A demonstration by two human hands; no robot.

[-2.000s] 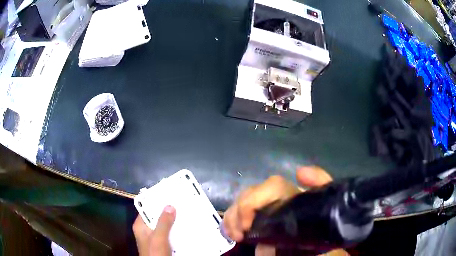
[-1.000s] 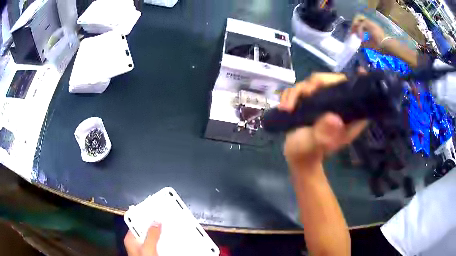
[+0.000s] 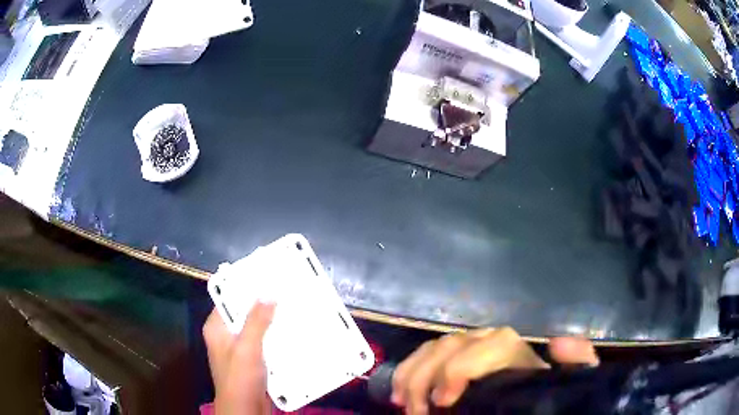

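My left hand (image 3: 241,350) holds a white back cover (image 3: 304,324) at the bench's near edge, thumb on its flat face. The cover has slots along its sides and dark holes at the corners. My right hand (image 3: 466,369) is closed around a thick black electric screwdriver (image 3: 519,395), which lies roughly level and is cut off at the lower right. Its tip end points at the cover's lower right corner; whether the bit touches a screw there is too small to tell. What lies under the cover is hidden.
A screw feeder (image 3: 446,105) stands mid-bench, with tiny screws before it. A screw cup (image 3: 168,144) and stacked covers (image 3: 172,40) are at left. Black foam pads (image 3: 652,194) and a blue heap (image 3: 709,146) lie at right. A white camera unit (image 3: 595,44) is at the back.
My right hand has come down from near the feeder with the screwdriver to the cover's lower right corner. The other person's hand has left the upper right; the white unit remains there.
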